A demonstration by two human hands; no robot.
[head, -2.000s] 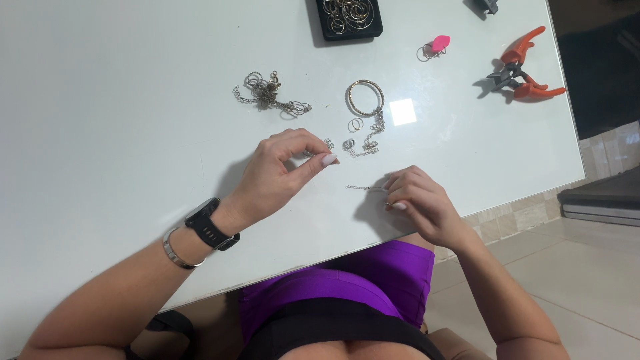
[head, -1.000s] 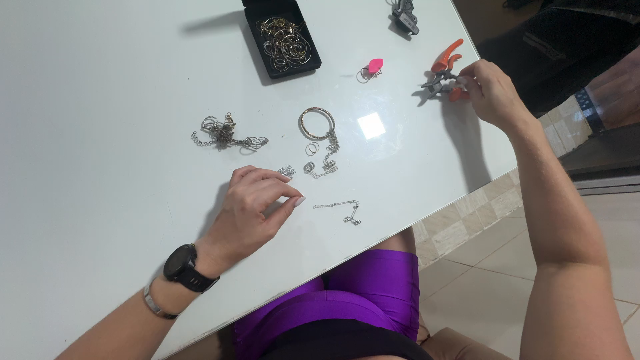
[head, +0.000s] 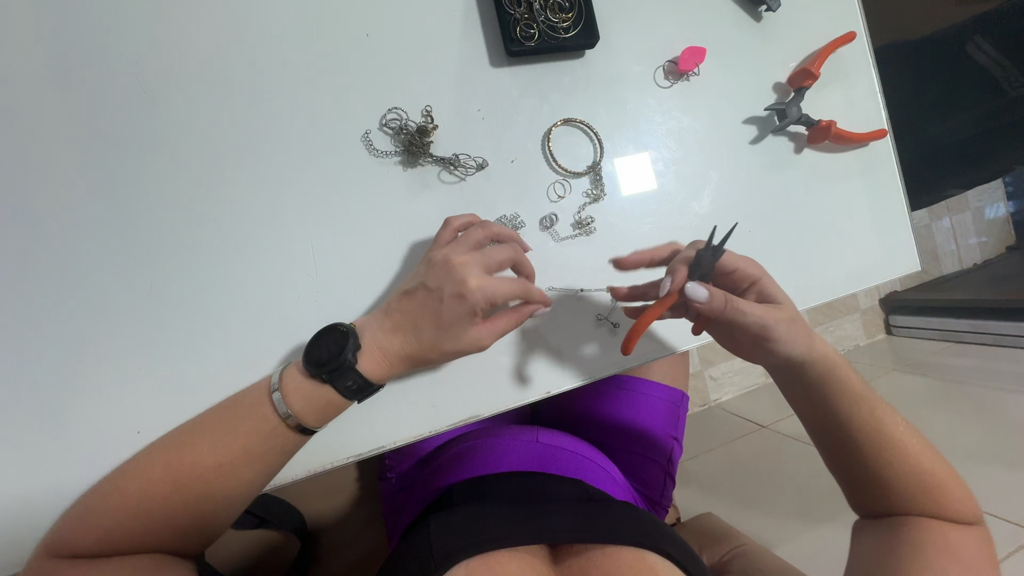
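Observation:
My right hand (head: 744,304) holds orange-handled needle-nose pliers (head: 676,292), their jaws apart and pointing up and away from me. My left hand (head: 472,292) is over the table with thumb and index fingertips close together; whether something tiny is between them cannot be told. Between the two hands lies a thin chain (head: 581,290) with a small dangling end. Beyond my left fingertips is a little heap of fine chain (head: 510,223), partly covered by the hand. A silver chain with rings (head: 572,235) lies near a round twisted bangle (head: 549,152) and two thin rings (head: 559,190).
On the white table (head: 200,200) are a tangled chain pile (head: 416,144), a black box of hoop jewellery (head: 550,46), a pink piece with rings (head: 691,59) and orange-handled cutters (head: 792,110) by the right edge. A dark grey object (head: 770,5) is at the far edge of view.
My right hand, at the tools on the right a second ago, has come back toward my left hand with the needle-nose pliers in it. The orange-handled cutters remain on the table.

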